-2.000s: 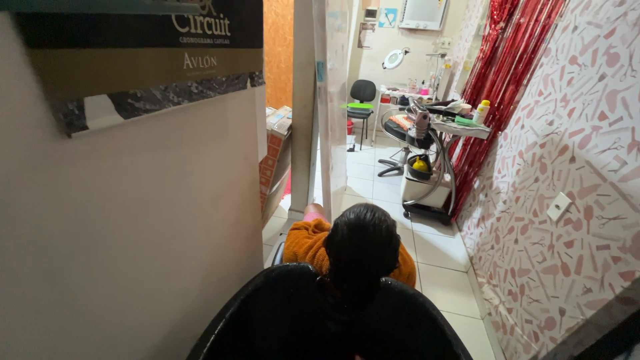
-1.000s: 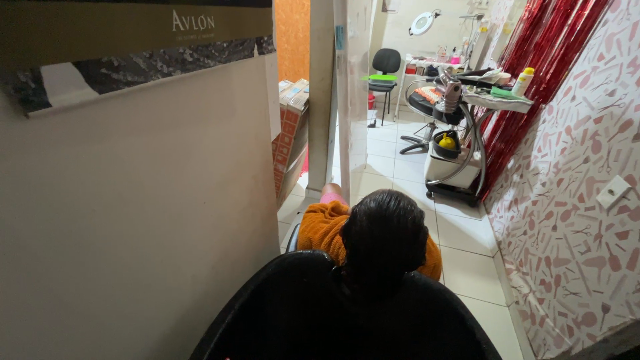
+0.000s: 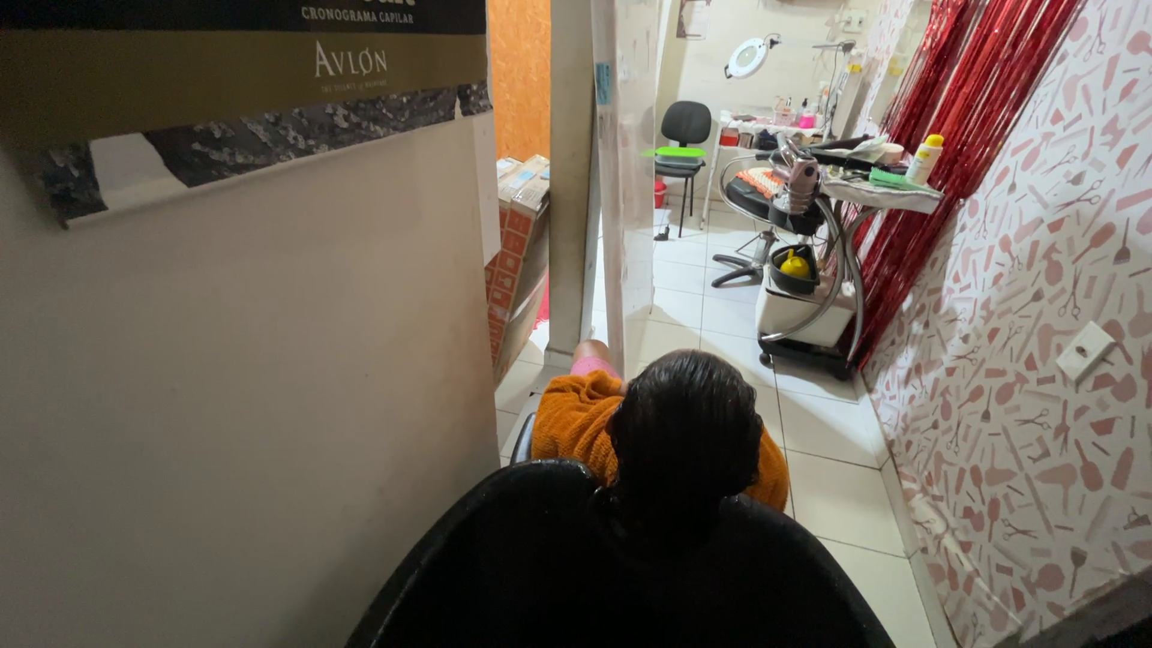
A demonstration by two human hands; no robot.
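Neither my left hand nor my right hand is in the head view. At the bottom centre is a black shampoo basin [image 3: 504,576], its inside very dark. A person sits with their back to me at its far side, dark hair [image 3: 688,414] wet-looking and smoothed back, the neck at the notch in the basin's rim. An orange towel or garment [image 3: 571,423] covers their shoulders. Part of a bent limb and some pink cloth show in front of them on the left.
A wall with a poster [image 3: 270,99] stands close on the left, with cardboard boxes [image 3: 517,270] beyond it. Ahead are a wheeled salon trolley [image 3: 805,310], a black chair [image 3: 686,126] and a magnifier lamp [image 3: 747,58]. Red tinsel curtain [image 3: 954,117] and patterned wall [image 3: 1035,405] line the right.
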